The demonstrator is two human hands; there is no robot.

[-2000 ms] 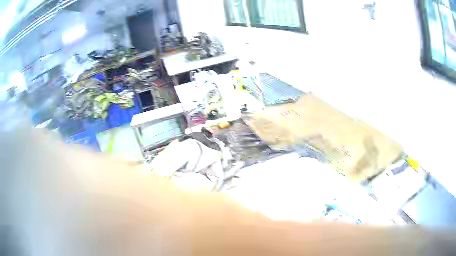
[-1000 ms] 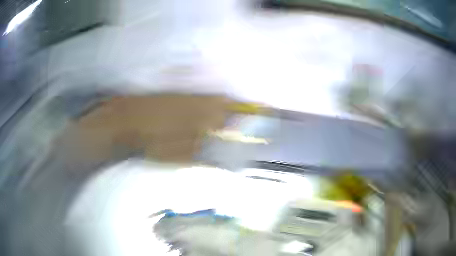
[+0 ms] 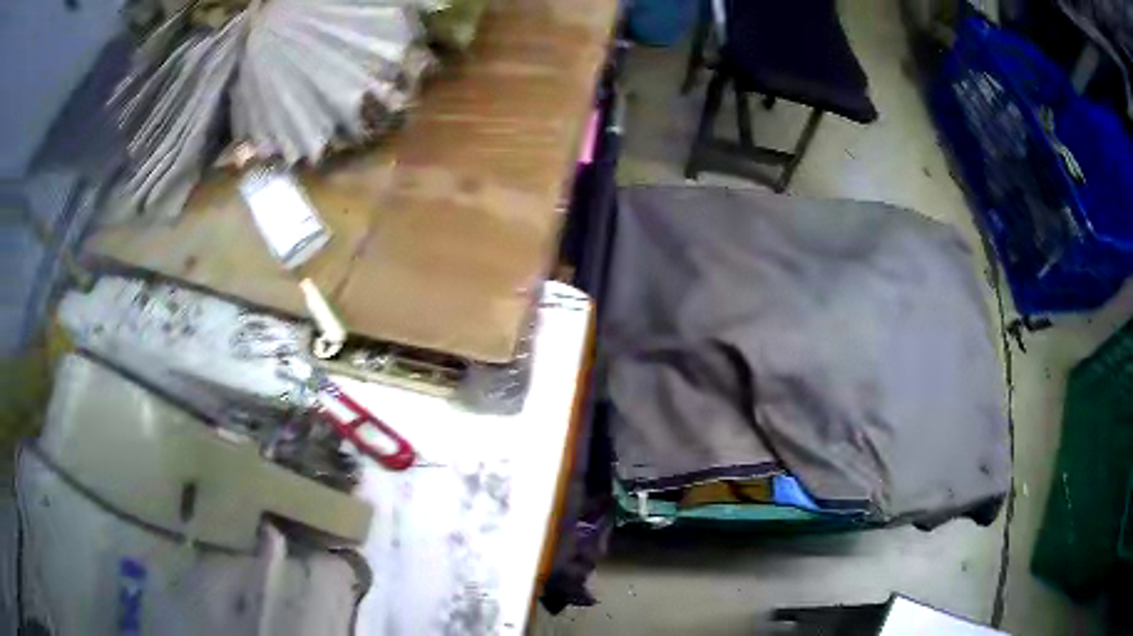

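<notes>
No hand is in the picture. A white sewing machine head (image 3: 174,497) lies at the lower left on a white, wood-edged table (image 3: 478,522). Red-handled thread snips (image 3: 367,426) lie on the table beside it. A brown cardboard sheet (image 3: 472,174) covers the far part of the table. A fanned, pleated-looking bundle of pale grey pieces (image 3: 317,75) lies on the cardboard at the upper left, with a small white tag or card (image 3: 285,218) next to it.
Right of the table, a grey cover cloth (image 3: 808,323) lies over a box with a green edge. Beyond it stands a dark stool (image 3: 795,56). A blue crate (image 3: 1044,174) and a green crate (image 3: 1093,472) stand on the floor at the right. A white flat piece (image 3: 938,619) shows at the bottom edge.
The view has swung from the room and windows to the machine table and floor. The large blurred skin-coloured shape seen two seconds ago is gone.
</notes>
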